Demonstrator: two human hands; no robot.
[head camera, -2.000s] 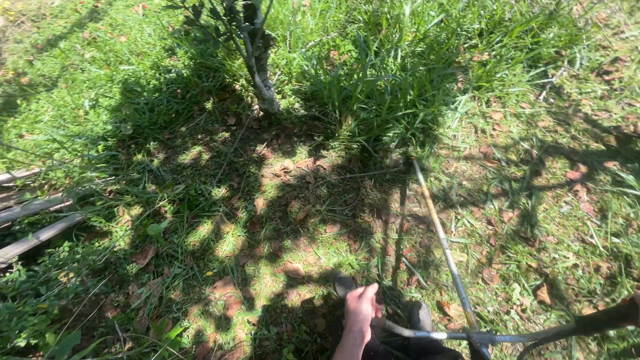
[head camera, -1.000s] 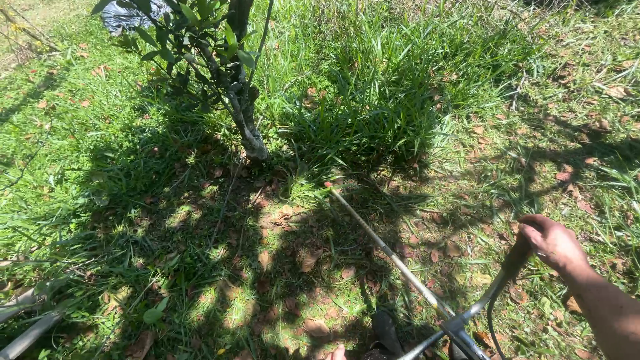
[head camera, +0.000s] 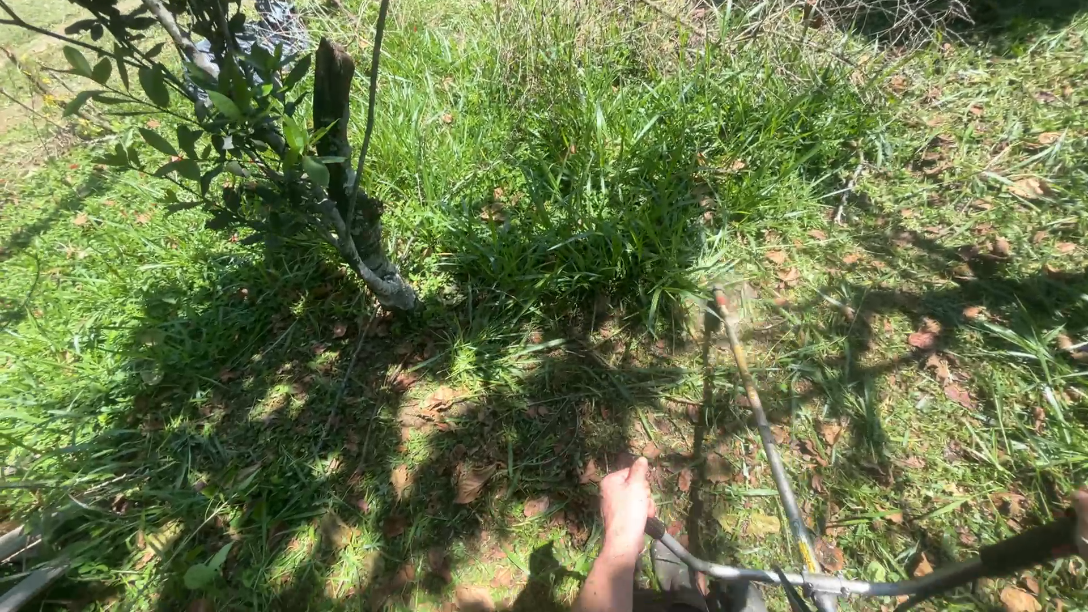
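A brush cutter's metal shaft (head camera: 769, 442), worn and partly yellow, runs from the bottom edge up to its cutting head (head camera: 721, 297), which is blurred at the edge of tall grass (head camera: 595, 221). My left hand (head camera: 627, 501) is closed round the left grip of the handlebar (head camera: 756, 575), low in the middle of the view. Only a sliver of my right hand (head camera: 1081, 520) shows at the right edge, at the dark right grip (head camera: 1028, 546); its fingers are mostly out of frame. Both feet are partly visible below the handlebar.
A small tree with a pale lower trunk (head camera: 387, 285) and leafy branches stands at the upper left, beside a broken wooden stump (head camera: 333, 102). Cut poles (head camera: 34, 578) lie at the lower left. Dry twigs (head camera: 892, 17) are heaped at the top right. Fallen leaves dot the short grass.
Compared with one second ago, the cutter's head has swung right, away from near the tree's base. My left hand has come up into view, and my right hand has moved to the right edge.
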